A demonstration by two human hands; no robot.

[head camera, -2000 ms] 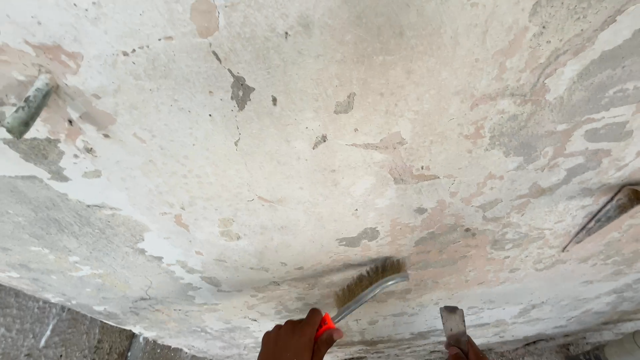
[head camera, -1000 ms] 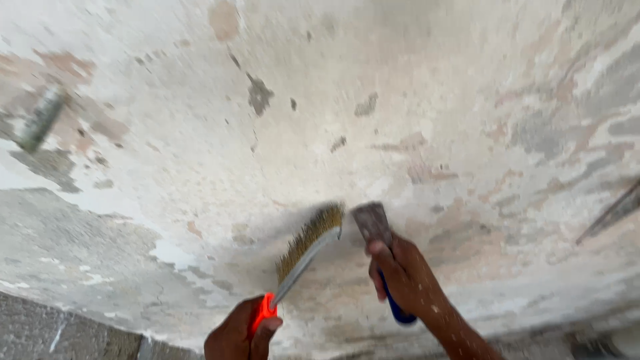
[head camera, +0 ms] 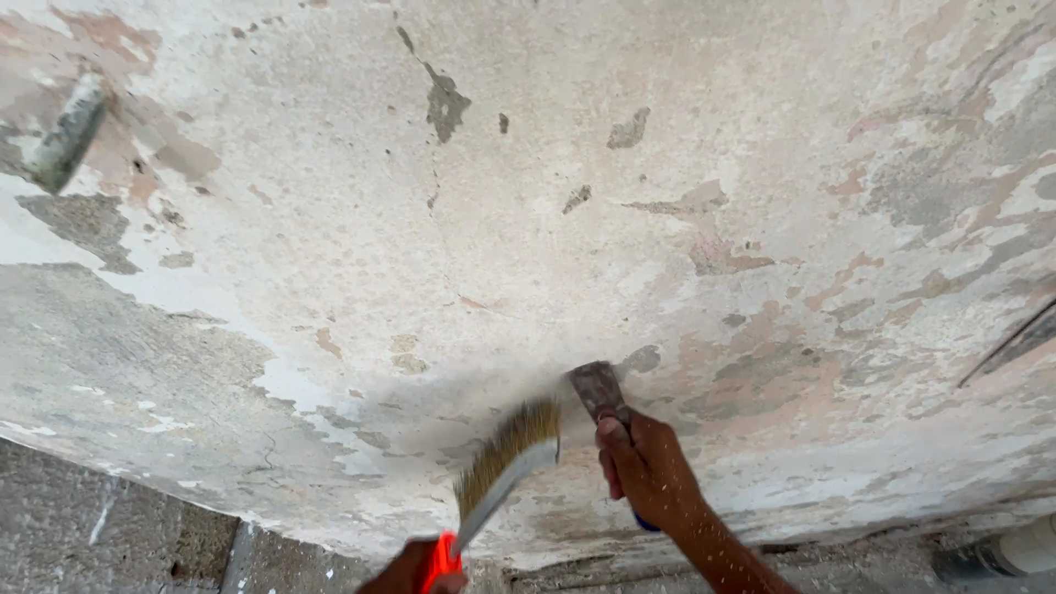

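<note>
At the bottom of the view my left hand (head camera: pixel 415 568) grips the orange handle of a wire brush (head camera: pixel 510 462), its brass-coloured bristles turned up and left toward the wall. To the right, my right hand (head camera: pixel 648 466) is closed around the blue handle of a scraper (head camera: pixel 598 386); the worn blade lies at the wall, just right of the brush tip. Both tools are at the lower middle of a plastered wall (head camera: pixel 528 272) with peeling paint and grey and pink bare patches. Pale specks dot my right forearm.
A pipe stub (head camera: pixel 73 132) sticks out of the wall at the upper left. A pointed, rusty metal piece (head camera: pixel 1019 338) juts in at the right edge. Rough grey flooring (head camera: pixel 91 503) lies lower left, and a pipe (head camera: pixel 1002 551) runs at the lower right corner.
From the bottom edge, my right hand has come up with the scraper to the wall beside the brush. My left hand first moved left with the brush, whose head has tilted more upright.
</note>
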